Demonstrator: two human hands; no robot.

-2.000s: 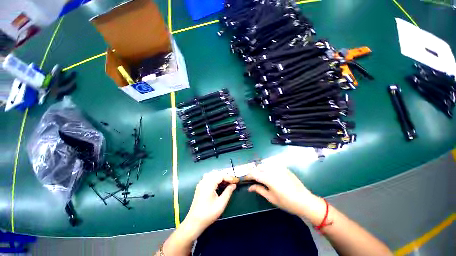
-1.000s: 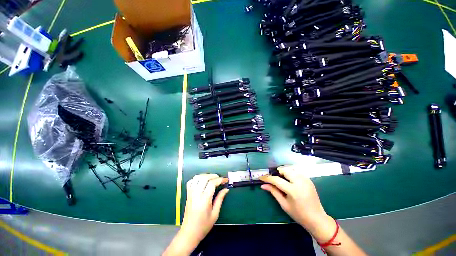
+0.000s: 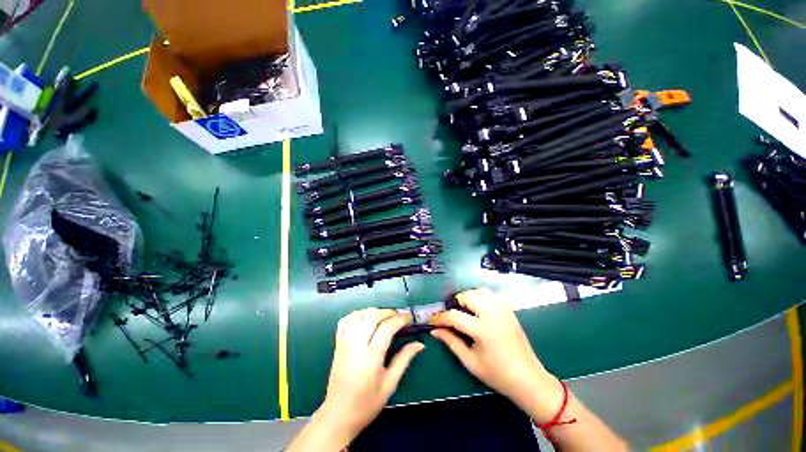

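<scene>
A short black wire harness lies along the near edge of the white measuring template. A thin black cable tie stands out from its middle, pointing away from me. My left hand holds the harness at its left part with thumb and fingers. My right hand holds it at its right part. The fingertips are close together and hide most of the harness and some of the template.
A row of harnesses lies beyond my hands, with a large heap of harnesses to its right. Loose cable ties, a plastic bag and an open carton are left. One harness and an orange-handled tool are right.
The view has shifted. Compared with one second ago, my hands are closer together on the harness and less of the template shows between them.
</scene>
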